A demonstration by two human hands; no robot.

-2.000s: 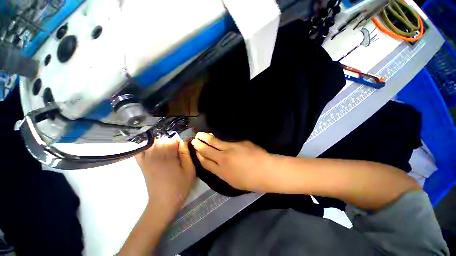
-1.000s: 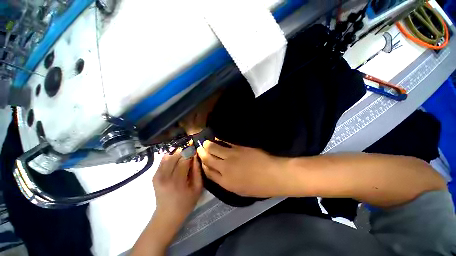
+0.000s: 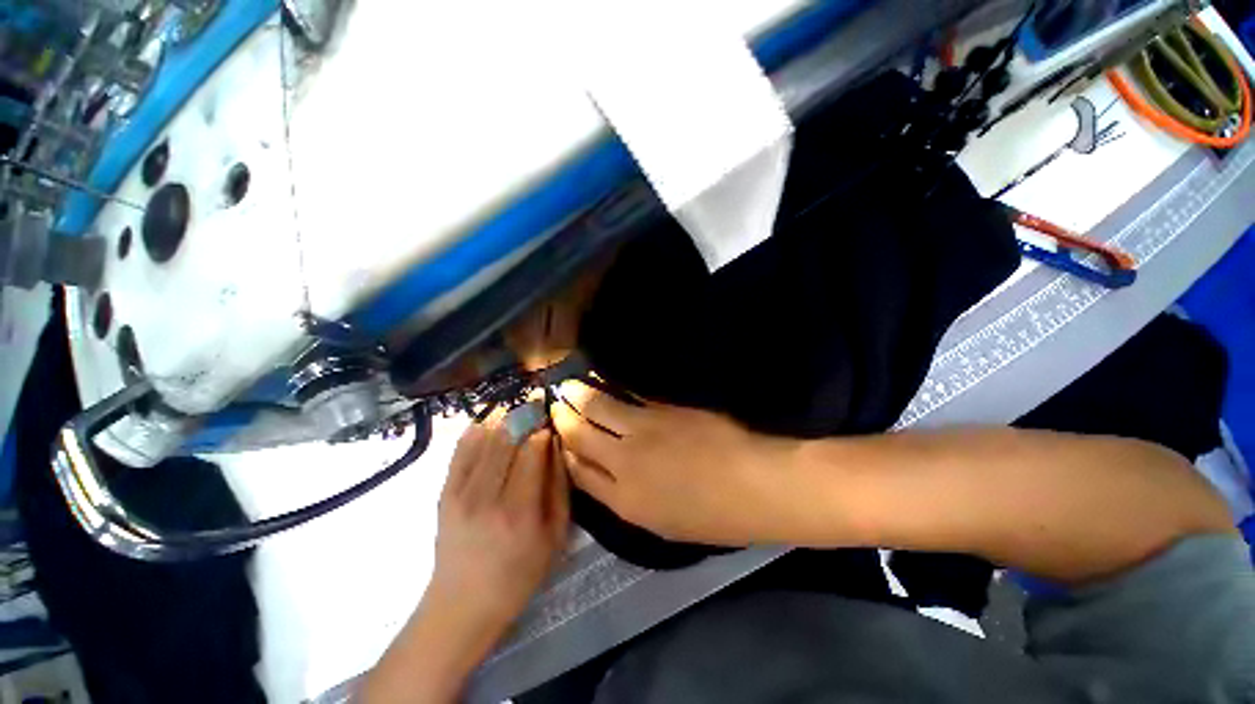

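Note:
The black garment piece (image 3: 798, 296) lies bunched under and right of the white sewing machine head (image 3: 454, 124). My right hand (image 3: 674, 468) grips its left edge with bent fingers, close to the presser foot area (image 3: 509, 392). My left hand (image 3: 507, 502) is right beside it, fingertips together at the foot. A small grey piece (image 3: 524, 421) shows at the left fingertips; whether it is held or worn cannot be told. The needle and the cloth under the fingertips are hidden.
A curved metal guard (image 3: 103, 502) juts out at the left. A white strip (image 3: 716, 165) hangs over the head. Orange and blue snips (image 3: 1080, 252) lie by the ruler edge (image 3: 1005, 351). Orange and green rings (image 3: 1186, 83) are far right. Black cloth (image 3: 138, 578) lies left.
Since the oldest frame, the view has shifted and my left hand's fingers have drawn in beside the right hand at the foot. The grey piece shows at its fingertips. Little differs from one second ago.

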